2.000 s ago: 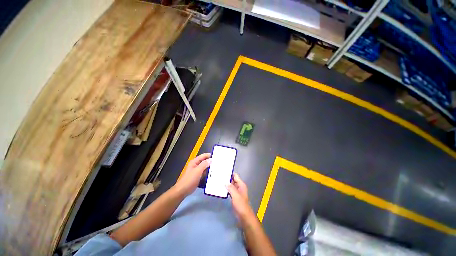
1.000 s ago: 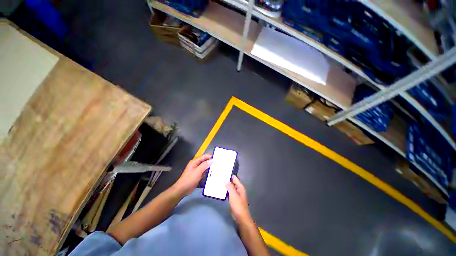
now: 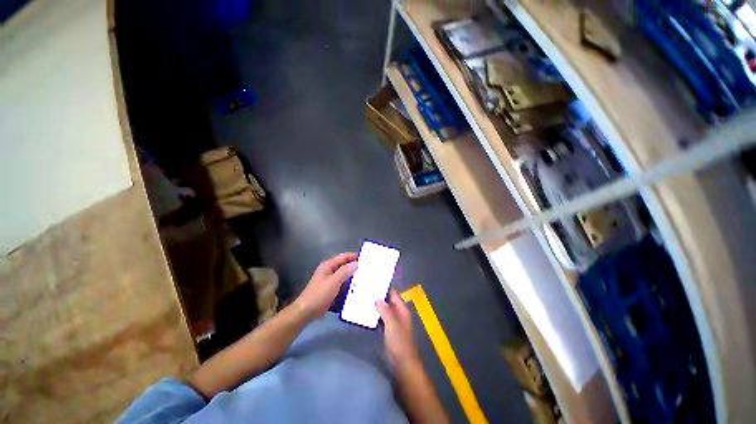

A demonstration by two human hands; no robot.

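Observation:
A smartphone (image 3: pixel 370 284) with a glowing white screen is held upright in front of my body, near the lower middle of the view. My left hand (image 3: pixel 330 284) holds its left edge, with the fingers partly behind it. My right hand (image 3: pixel 395 323) holds its lower right edge, with the thumb over the screen. The screen is too bright to read. Both hands are bare.
A wooden table (image 3: pixel 91 306) with a white sheet (image 3: pixel 62 124) is at the left, brown pieces (image 3: pixel 232 180) beside it. Shelves (image 3: pixel 472 178) with blue dies (image 3: pixel 651 323) line the right. A cardboard box (image 3: pixel 390 118) and white bin (image 3: pixel 421 170) stand by them. Grey floor has a yellow line (image 3: pixel 446 352).
The view has moved forward and turned along the aisle. The shelves are nearer at the right, and the yellow line's corner is lower. Both hands keep the same hold on the phone.

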